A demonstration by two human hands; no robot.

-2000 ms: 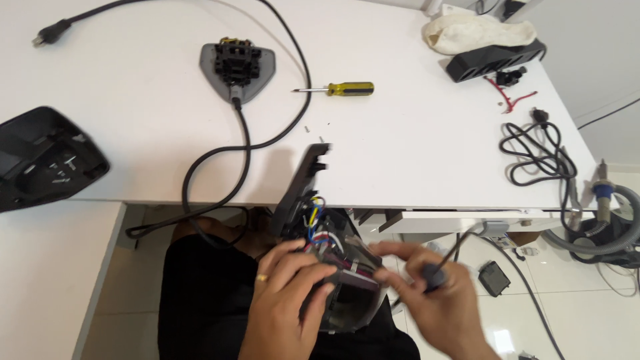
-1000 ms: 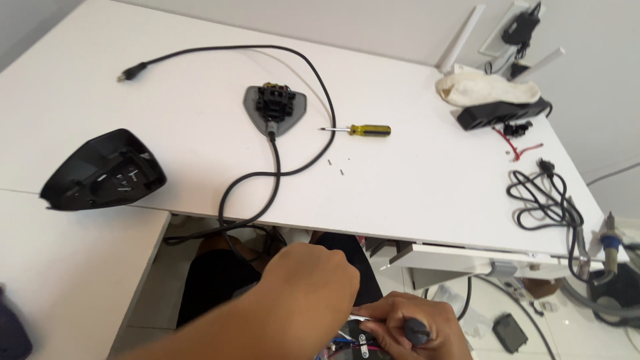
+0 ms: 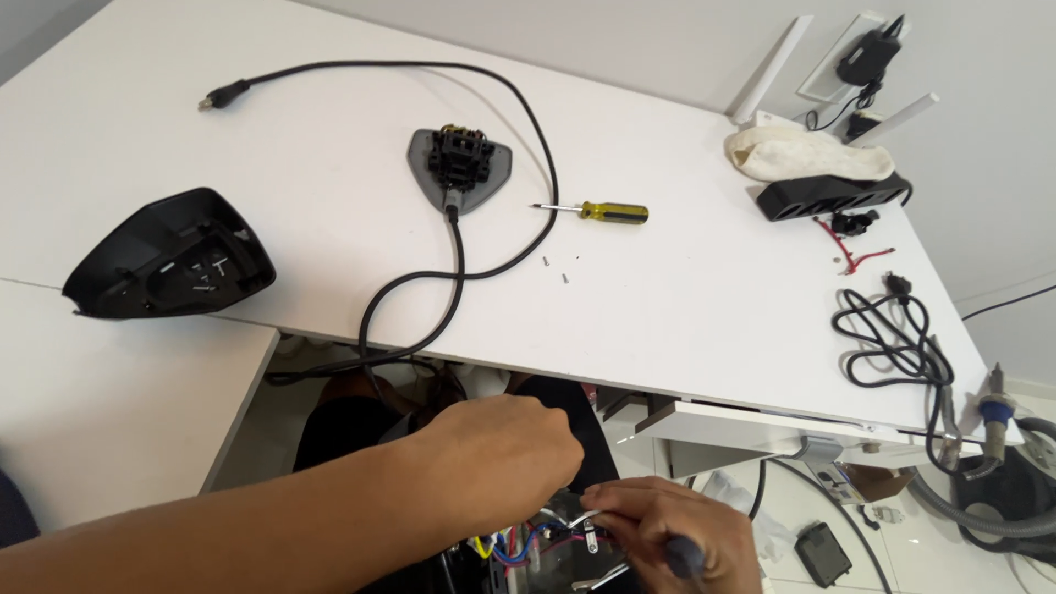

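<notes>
Low in the view, over my lap, lies an opened device housing (image 3: 561,565) with blue, red, yellow and white wires (image 3: 511,549). My left hand (image 3: 499,450) lies over its upper left side, back up and fingers hidden beneath. At its right side my right hand (image 3: 685,528) pinches a white wire (image 3: 584,520); a dark, blurred tool handle (image 3: 685,554) is also in this hand. On the table, a screwdriver with a yellow and black handle (image 3: 615,213) lies beside a grey base with a black mechanism (image 3: 462,165). A black plastic shell (image 3: 173,256) holds small screws.
A black power cord (image 3: 396,64) loops over the white table (image 3: 701,330). Loose screws (image 3: 565,279) lie near its front edge. At right are a black power strip (image 3: 833,196), a white cloth item (image 3: 808,155), red wires (image 3: 850,256), a coiled cord (image 3: 895,346) and a soldering iron (image 3: 996,417).
My left hand has moved from the housing's left side, where its fingers showed two seconds ago, to reach over the top. My right hand stays at the right side. The view has shifted.
</notes>
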